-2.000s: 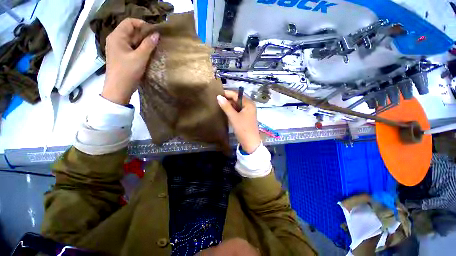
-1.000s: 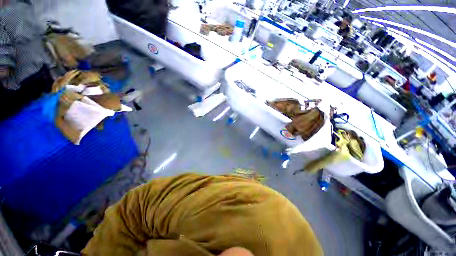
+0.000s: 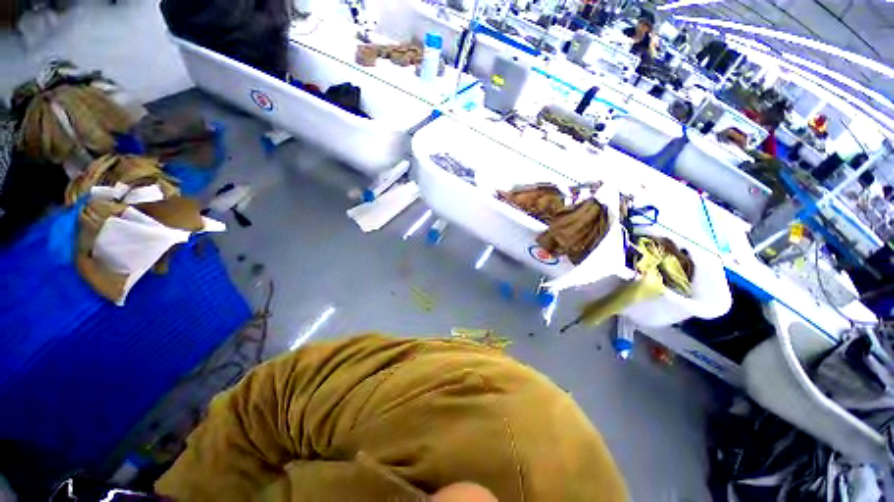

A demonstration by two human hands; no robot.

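Neither of my hands is in the picture. My brown jacket sleeve and shoulder (image 3: 422, 412) fill the bottom middle. A ribbed blue crate (image 3: 127, 343) stands at the left. Brown cut pieces (image 3: 176, 210) and a white piece (image 3: 135, 240) lie at its far end. Another brown bundle (image 3: 74, 118) lies beyond them at the upper left. The garment piece, the sewing machine and any hand tool are out of view.
Grey floor (image 3: 363, 284) with scraps and thread lies beyond my arm. A long white trough (image 3: 480, 206) holds brown bundles (image 3: 573, 227) and yellow cloth (image 3: 662, 263). Dark cloth fills another trough at the upper left. A person (image 3: 642, 34) is far off among the machine rows.
The view has swung from the machine table to the aisle and troughs, and both hands have left the picture. Since one second ago, the scene has shifted slightly left.
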